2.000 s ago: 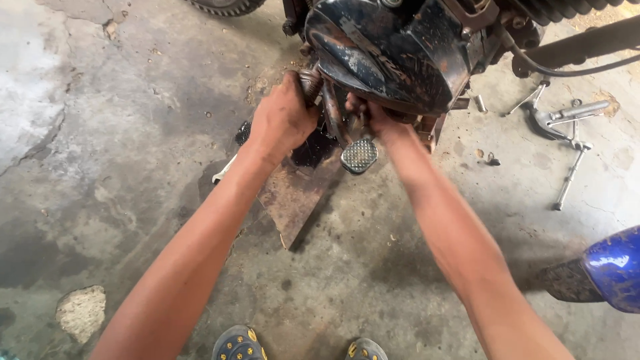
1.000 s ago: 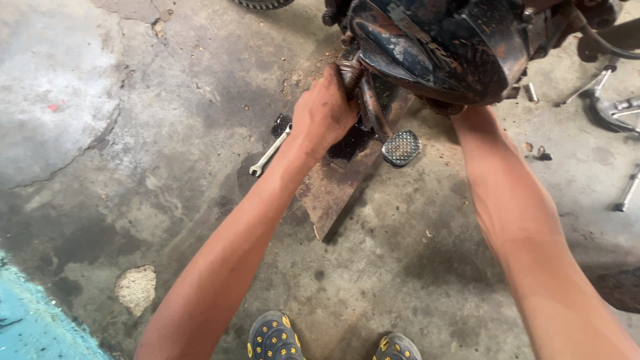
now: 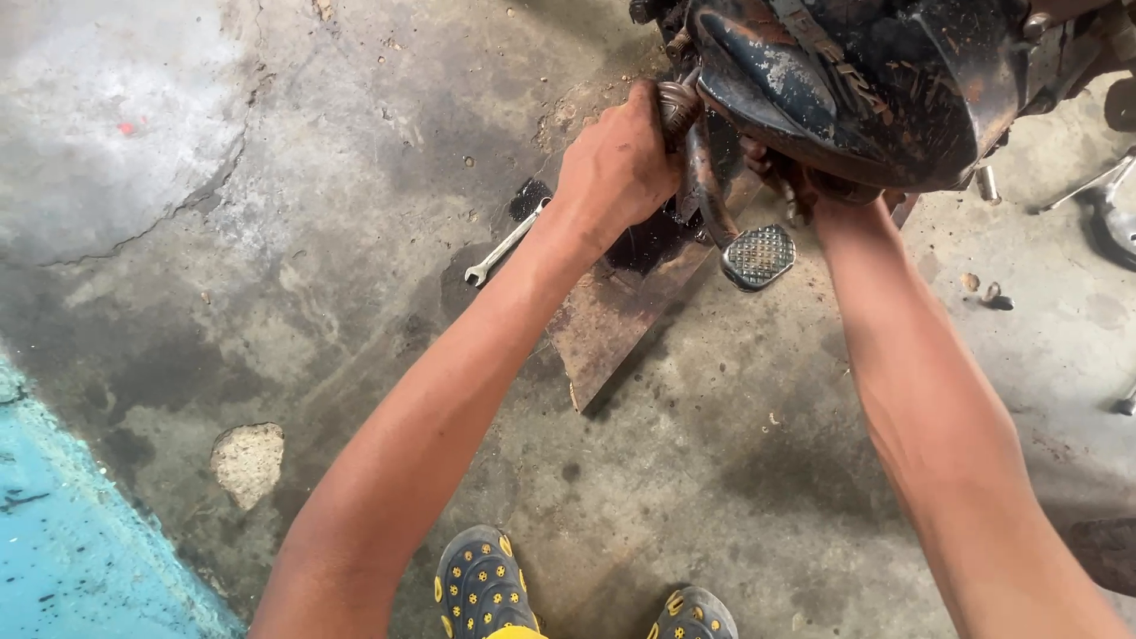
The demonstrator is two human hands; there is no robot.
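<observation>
My left hand (image 3: 626, 160) grips the ribbed rubber footpeg (image 3: 678, 111) of a motorcycle, left of its scuffed black engine cover (image 3: 852, 80). Under that cover reaches my right hand (image 3: 794, 182), its fingers mostly hidden in shadow, so whether it holds anything cannot be told. Between the hands, a rusty pedal arm (image 3: 706, 173) runs down to a metal brake pedal pad (image 3: 759, 257) with a studded face. Beneath lies a flat, rusty brown board (image 3: 603, 328) with a black oily patch (image 3: 652, 240).
A wrench (image 3: 506, 244) lies on the concrete beside my left forearm. Metal tools (image 3: 1087, 186) and a small metal part (image 3: 997, 298) lie at the right. A light blue painted surface (image 3: 80, 532) fills the lower left corner. My clogs (image 3: 484, 586) show at the bottom.
My right hand has moved from beside the pedal to under the engine cover. My left hand stays at the footpeg. The view has shifted left.
</observation>
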